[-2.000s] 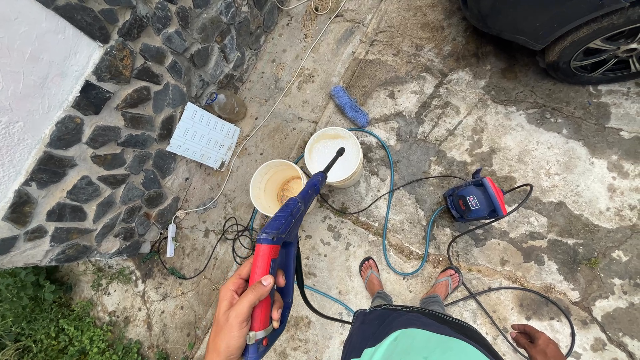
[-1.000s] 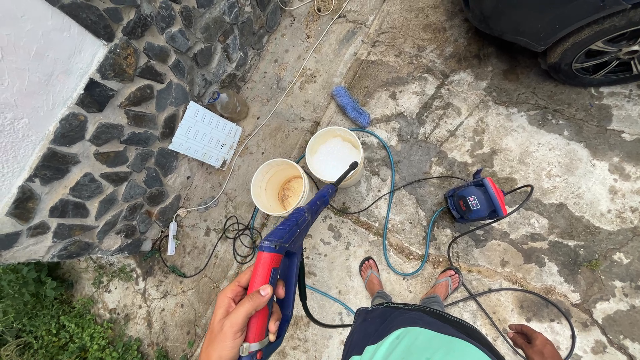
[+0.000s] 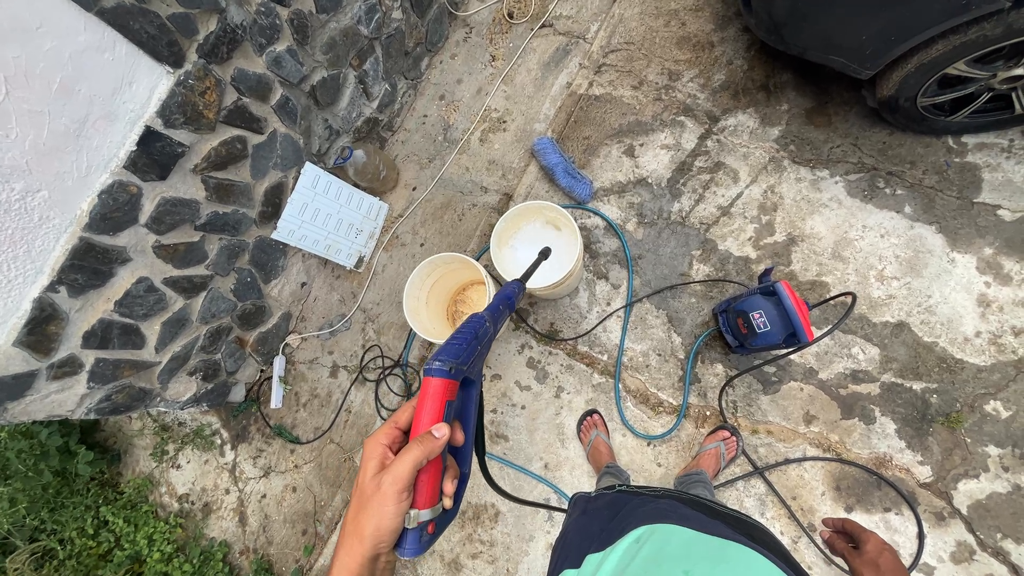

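Note:
My left hand (image 3: 400, 480) is closed around the red grip of a blue pressure washer gun (image 3: 468, 344), with its black nozzle over a cream bucket of white foam (image 3: 538, 250). Left of that bucket, beneath the gun, stands a second cream bucket (image 3: 436, 298) with a brown stain inside. At the lower right my right hand (image 3: 862, 548) hangs with its fingers slightly curled, nothing visible in it. The blue and red pressure washer unit (image 3: 760, 320) sits on the concrete, joined to a black hose and a teal hose (image 3: 622, 352).
A blue microfiber duster head (image 3: 562, 170) lies behind the buckets. Near the stone wall (image 3: 172, 256) are a white slotted panel (image 3: 330, 216), a plastic jug (image 3: 372, 168) and a power strip (image 3: 278, 382). A car wheel (image 3: 964, 88) is at the upper right. Hoses and cables loop around my feet.
The gun's nozzle has shifted slightly between the frames and stays over the foam bucket. My left hand keeps its hold; my right hand has hardly moved.

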